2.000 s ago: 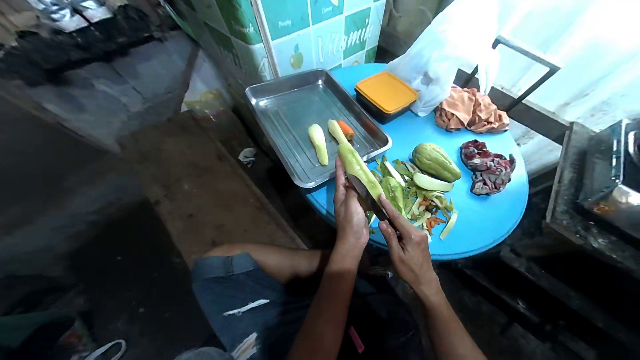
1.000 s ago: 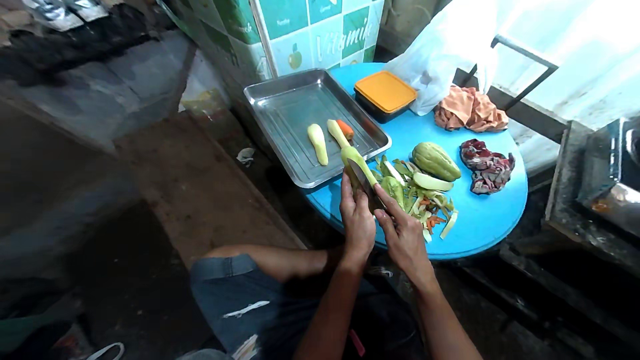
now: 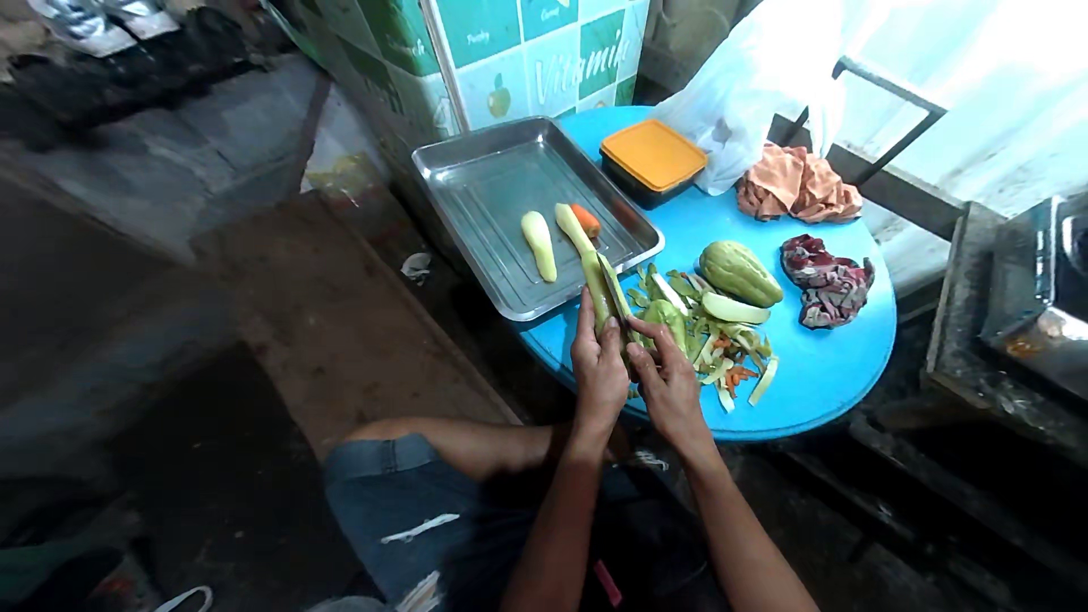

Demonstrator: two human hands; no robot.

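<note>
My left hand (image 3: 600,365) holds a long pale-green vegetable (image 3: 597,285), its narrow end over the metal tray's near side. In my right hand (image 3: 665,378) is a knife (image 3: 610,287), its dark blade lying along the vegetable's right side. The metal tray (image 3: 476,246) holds a peeled pale vegetable (image 3: 539,246) and a carrot (image 3: 586,221). Right of my hands, green and orange peelings (image 3: 727,353) lie on the blue table (image 3: 824,387). A whole chayote (image 3: 739,274) and a pale-green cut piece (image 3: 734,308) rest beside them.
A black container with an orange lid (image 3: 654,155) stands behind the tray's right side. A white plastic bag (image 3: 739,93), a crumpled orange-brown cloth (image 3: 799,184) and a dark red and grey crumpled cloth-like thing (image 3: 827,280) are farther right. A stove (image 3: 1045,289) stands at the right edge.
The knife and my right hand have shifted slightly along the vegetable. My left hand still grips it, and the tray and its contents look unchanged.
</note>
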